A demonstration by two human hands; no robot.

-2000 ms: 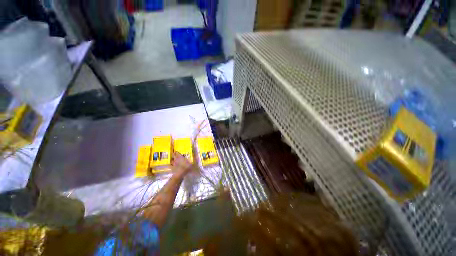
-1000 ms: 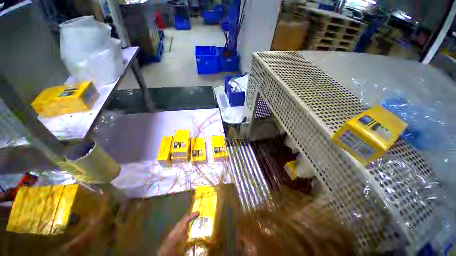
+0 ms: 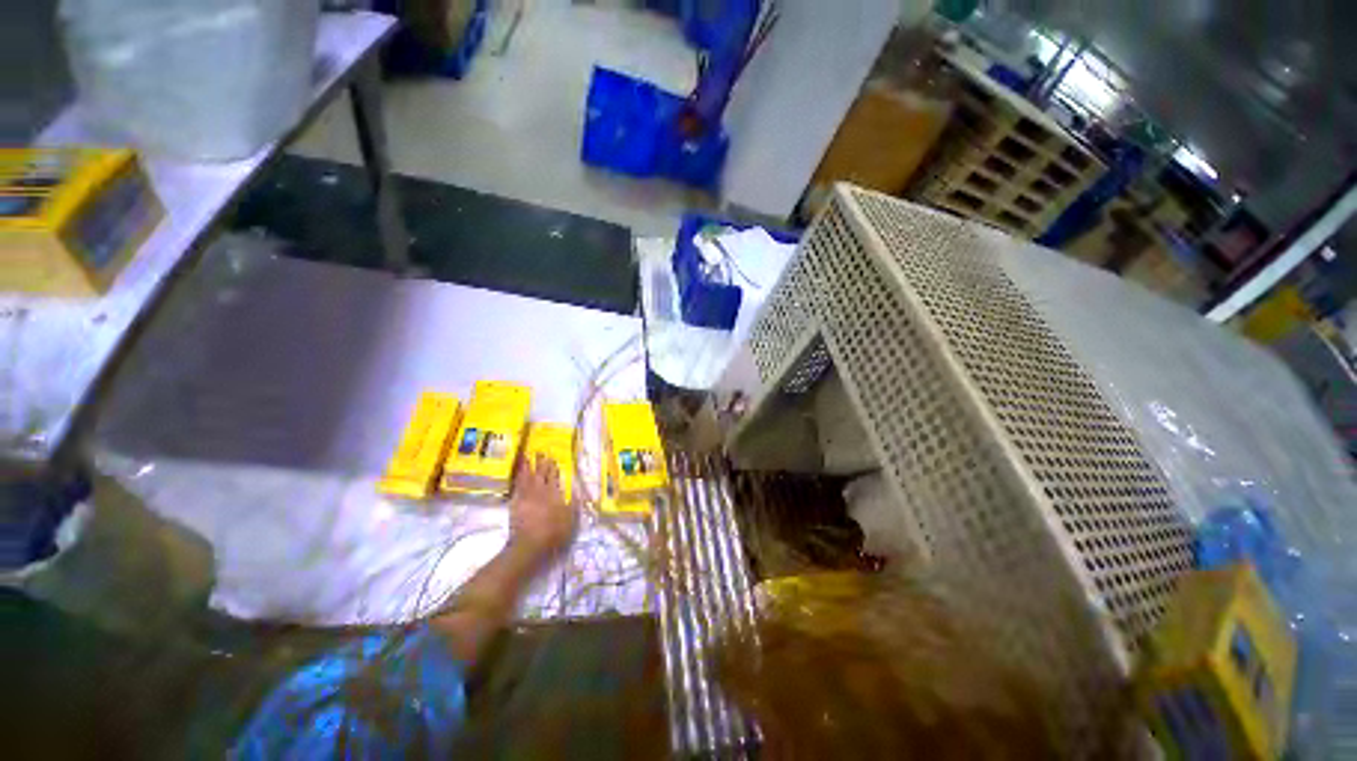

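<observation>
Several small yellow boxes with dark print stand in a row on the pale bench top. One box [image 3: 421, 446] is at the left end, a taller-looking one [image 3: 488, 434] is beside it, and another [image 3: 634, 446] is at the right by the rollers. My left hand [image 3: 540, 513] reaches in from the lower left in a blue sleeve. Its fingers are closed over the near end of the third yellow box [image 3: 549, 449], covering part of it. My right hand is not in view; brown blur fills the bottom middle.
Silvery rollers [image 3: 700, 595] run along the bench's right edge. A perforated guard [image 3: 1027, 402] stands right of them, with a larger yellow box [image 3: 1223, 662] on the machine top. Another yellow box [image 3: 82, 220] lies on the left side table. Blue bins [image 3: 640, 127] stand behind.
My left hand has moved from a yellow box held near me up to the row. That held box is no longer seen there. The view has tilted and shifted.
</observation>
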